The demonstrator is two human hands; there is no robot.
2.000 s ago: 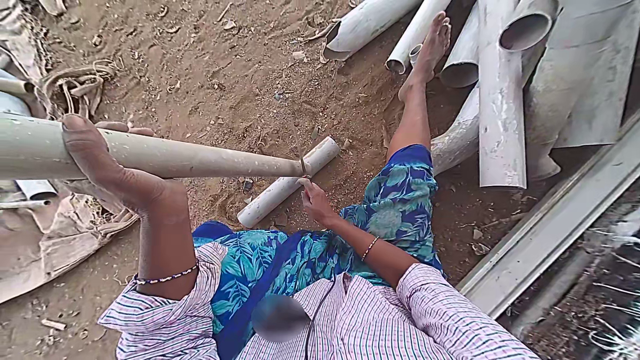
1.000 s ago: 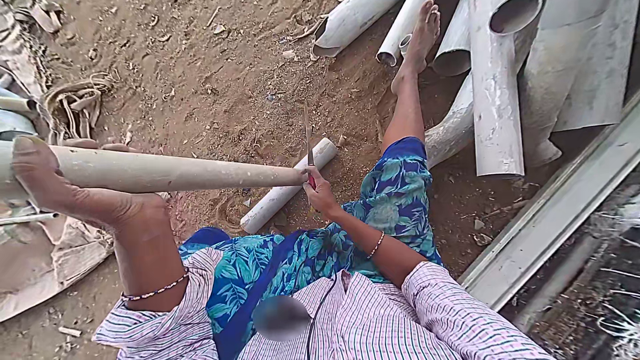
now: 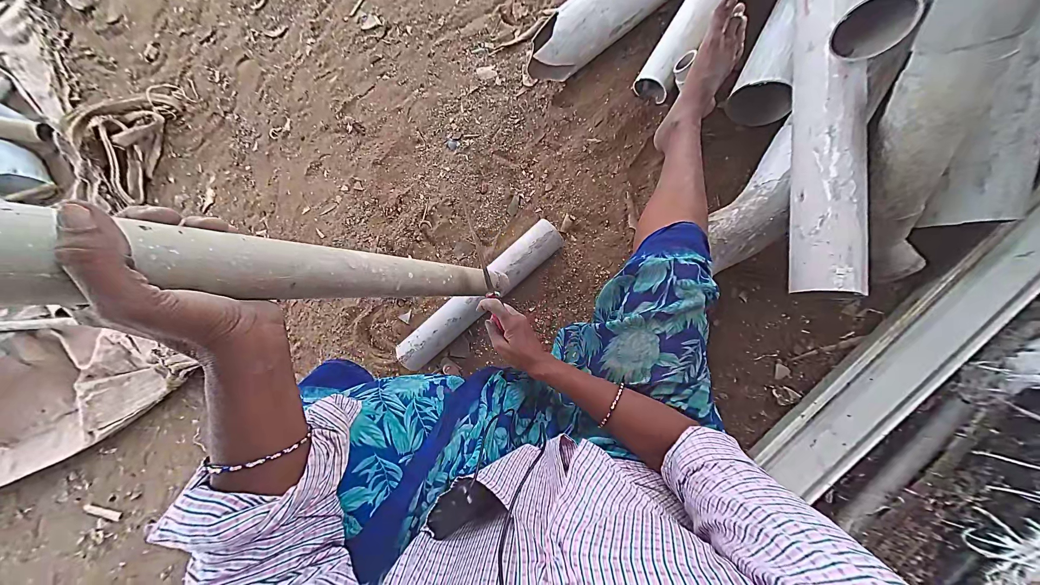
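Note:
A long pale plastic pipe [image 3: 325, 266] runs from the left edge to the middle of the view, and my left hand [image 3: 154, 284] is wrapped round its thick near part. My right hand [image 3: 513, 335] grips the red handle of a thin blade [image 3: 487, 272], whose edge is at the pipe's far end. The blade looks blurred. Under that end, a short grey-white pipe [image 3: 479, 296] lies slanted on the ground, close to my right hand. Whether the long pipe rests on it is hard to tell.
Several grey-white pipes [image 3: 827, 162] lie heaped at the upper right, by my bare foot [image 3: 715, 61]. A long pale channel [image 3: 902, 366] slants along the right side. Crumpled cloth [image 3: 81, 390] and a tangle of rope [image 3: 134, 134] lie at the left on sandy ground.
The blade stood upright past the pipe's end one second ago; now it lies lower, with my right hand drawn back slightly toward my body. My left hand still holds the long pipe.

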